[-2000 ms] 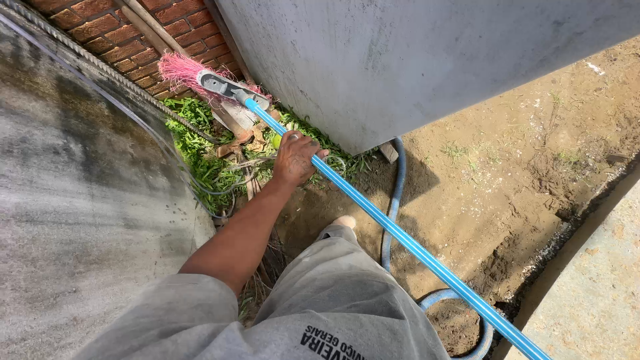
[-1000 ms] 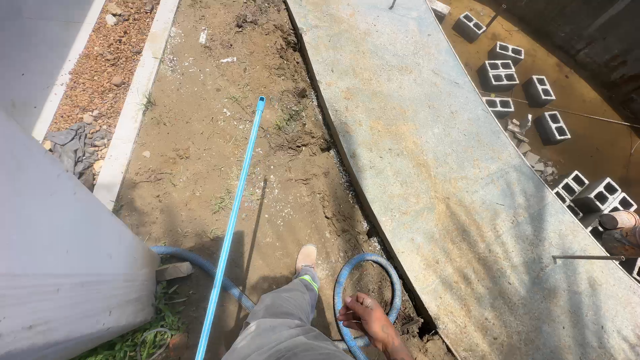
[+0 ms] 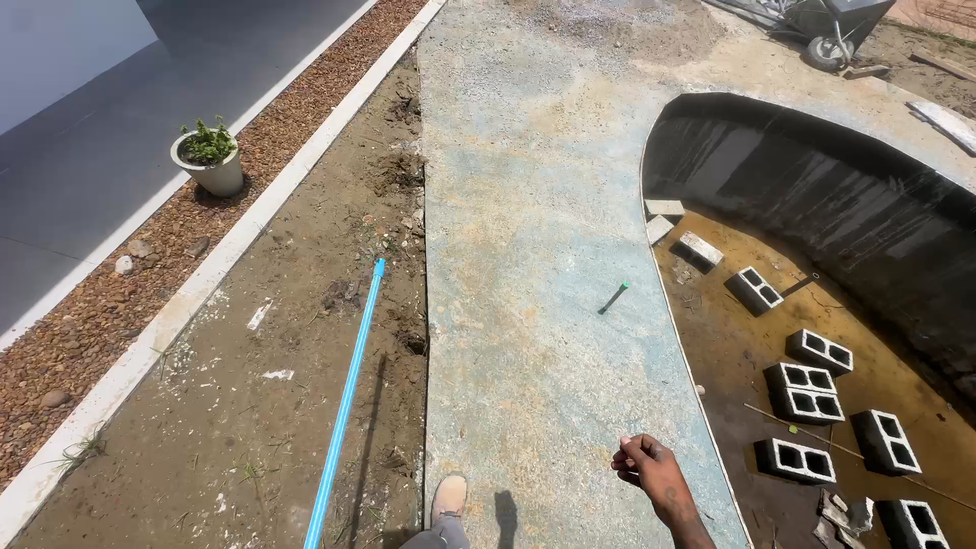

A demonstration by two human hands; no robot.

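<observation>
A blue striped pole (image 3: 347, 412) slants up from the lower edge, over the dirt strip, its capped end away from me. The hand that holds it is out of view, and so is its brush head. My right hand (image 3: 650, 467) hangs above the concrete walkway near the pit's edge, its fingers curled, with no object visible in it. My left hand is outside the frame. One of my shoes (image 3: 449, 496) stands at the walkway's left edge.
Right of the walkway (image 3: 534, 320) drops a curved pit (image 3: 801, 152) with murky water and several concrete blocks (image 3: 804, 393). A short green-tipped stub (image 3: 614, 297) sticks up from the walkway. Left are a white curb (image 3: 252, 229), gravel and a potted plant (image 3: 210, 164). Behind stands a wheelbarrow (image 3: 839, 34).
The view has swung from the brick wall and pink-bristled broom to the walkway and pit. The hand seen on the pole two seconds ago is out of view; the pole now points ahead.
</observation>
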